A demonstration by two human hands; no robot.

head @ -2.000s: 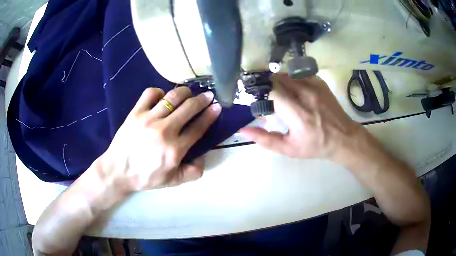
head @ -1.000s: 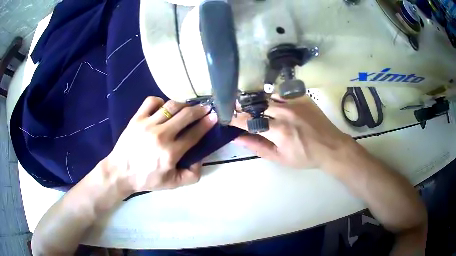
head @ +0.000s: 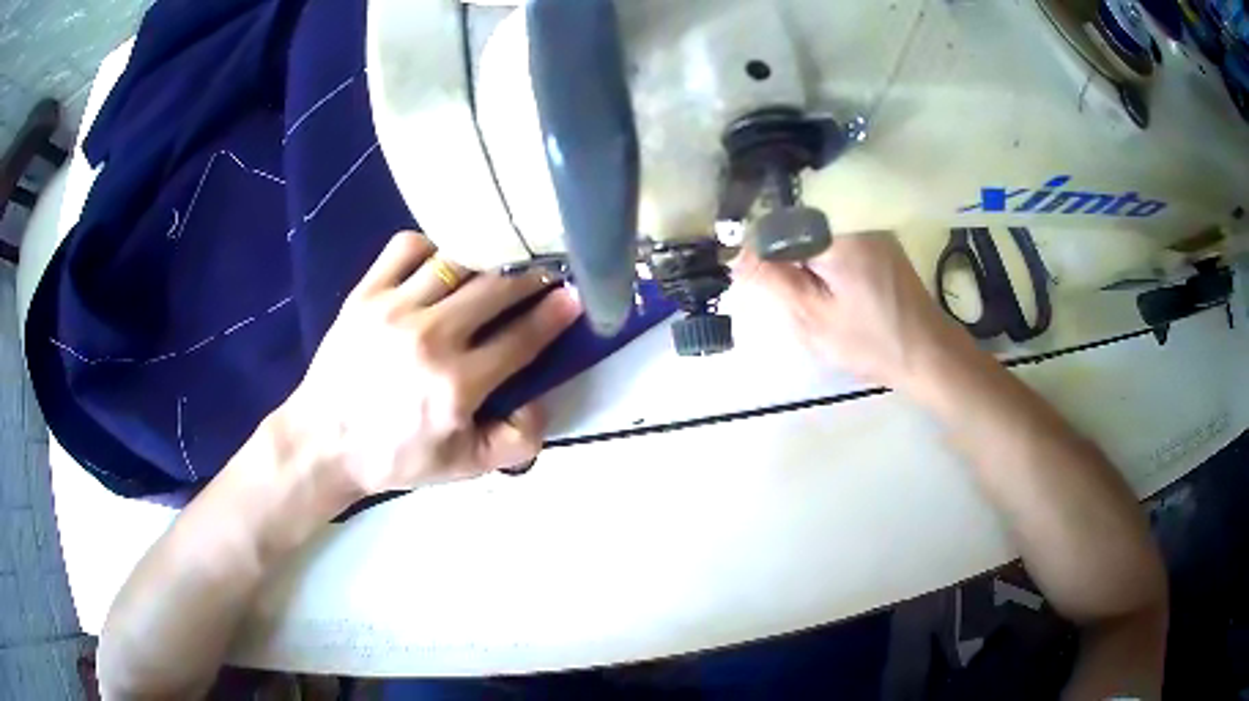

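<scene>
The navy garment piece with white basting threads lies on the table left of and under the machine head; a narrow pointed part runs right below the head. My left hand presses on this cloth, fingertips beside the needle area, thumb at its lower edge. My right hand is behind and right of the thread tension knob; its fingertips are hidden behind machine parts, so I cannot tell if they hold cloth. The sewing machine hides the needle and presser foot.
Black-handled shears lie right of my right hand, partly under the machine arm. A black fitting is on the table farther right. The cream-white table's rounded front edge runs near my body. A dark chair part stands at the far left.
My right hand has moved right and up, away from the cloth's lower edge, with its thumb now drawn in. My left hand has stayed on the cloth, shifting slightly.
</scene>
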